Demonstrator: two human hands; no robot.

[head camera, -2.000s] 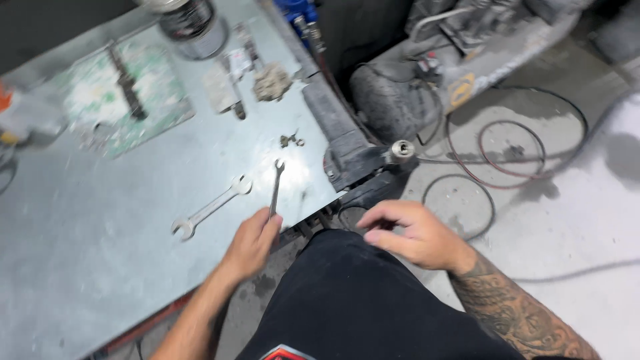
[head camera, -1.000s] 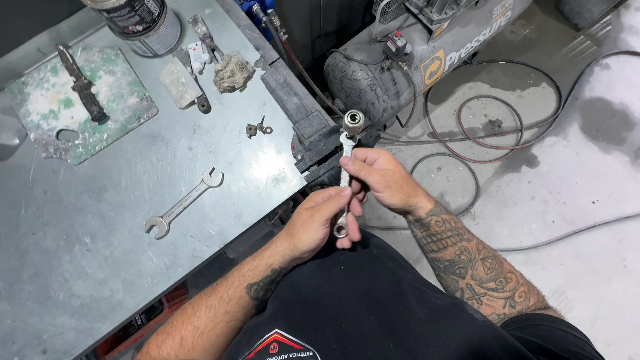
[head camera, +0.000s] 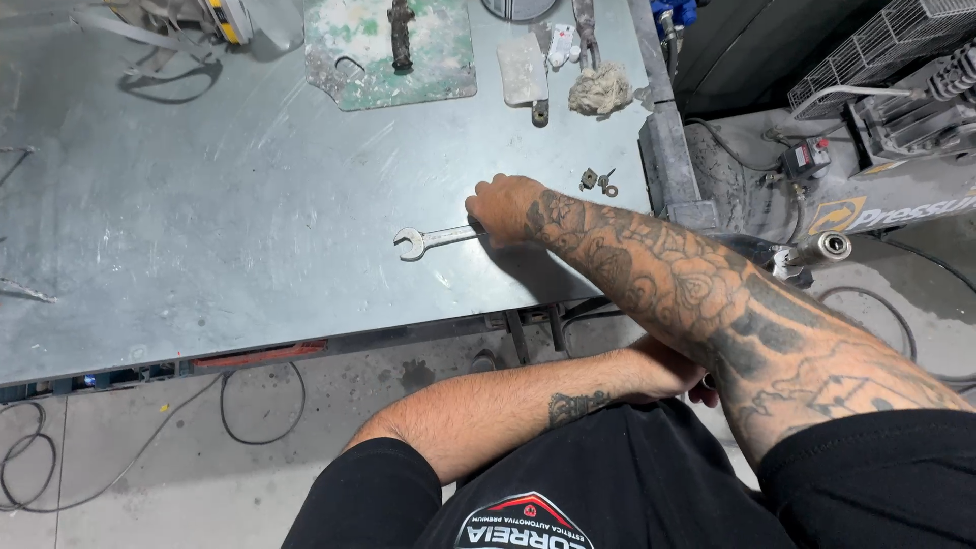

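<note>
My right hand [head camera: 505, 210] is closed over one end of a double open-ended wrench [head camera: 412, 244] on the metal-topped table [head camera: 229, 252]; the wrench's other open jaw points left. Crossing beneath my right forearm, my left hand [head camera: 682, 375] is at the front of my body, its fingers curled around a metal wrench end [head camera: 708, 380] that barely shows. The rest of that wrench is hidden by my forearm. Small metal hardware [head camera: 598, 181], including a washer, lies right of my right hand, near the table's right edge.
A paint-stained board [head camera: 442, 69] bears a dark tool. Beside it are a putty spreader [head camera: 523, 72] and a wad of fibrous material [head camera: 601, 89]. A metal cylindrical fitting [head camera: 831, 245] juts near the table corner. An air compressor [head camera: 732, 175] stands at right; hoses [head camera: 263, 441] cross the floor.
My right hand has left the wrench held by my left hand and moved left over the table, closing on the open-ended wrench. My forearms now cross. The view has shifted considerably.
</note>
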